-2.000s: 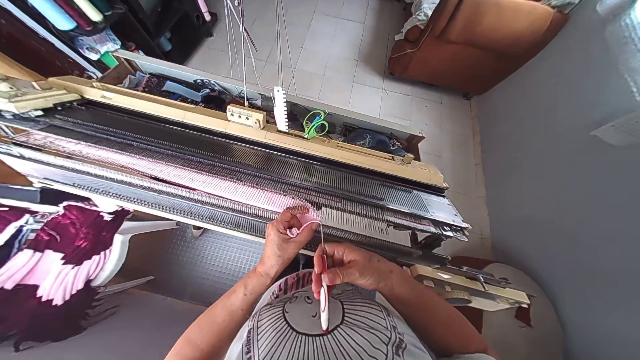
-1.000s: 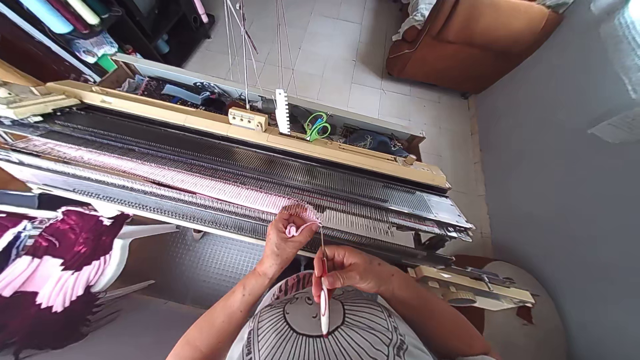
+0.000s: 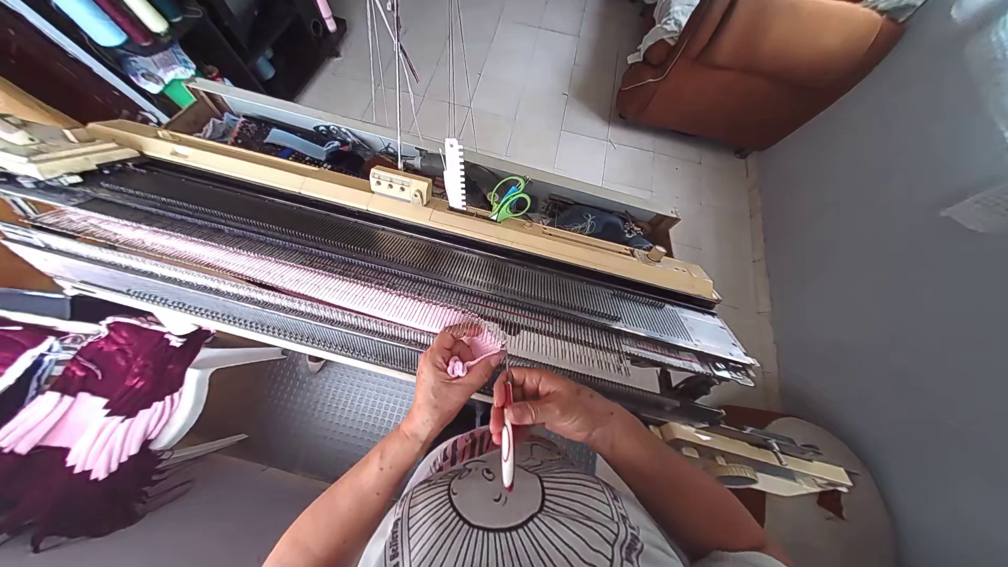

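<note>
A flatbed knitting machine (image 3: 520, 236) lies diagonally before me, with pink knitting (image 3: 331, 285) along its needles. My left hand (image 3: 450, 378) pinches the right end of the pink knitting, and a small curl of it shows between the fingers. In my right hand (image 3: 551, 405) is a hook tool with a white and red handle (image 3: 508, 453). Its thin metal shaft points up to the knitted edge, just right of my left fingertips. Whether the tip is in a stitch is too small to tell.
Green-handled scissors (image 3: 509, 199) and a white toothed comb (image 3: 454, 175) stand at the machine's back rail. Behind it runs a trough of odds and ends. Burgundy and pink knitted pieces (image 3: 110, 394) hang over a white chair at left. The machine's carriage (image 3: 756, 465) sits at right; a brown armchair (image 3: 732, 71) stands beyond.
</note>
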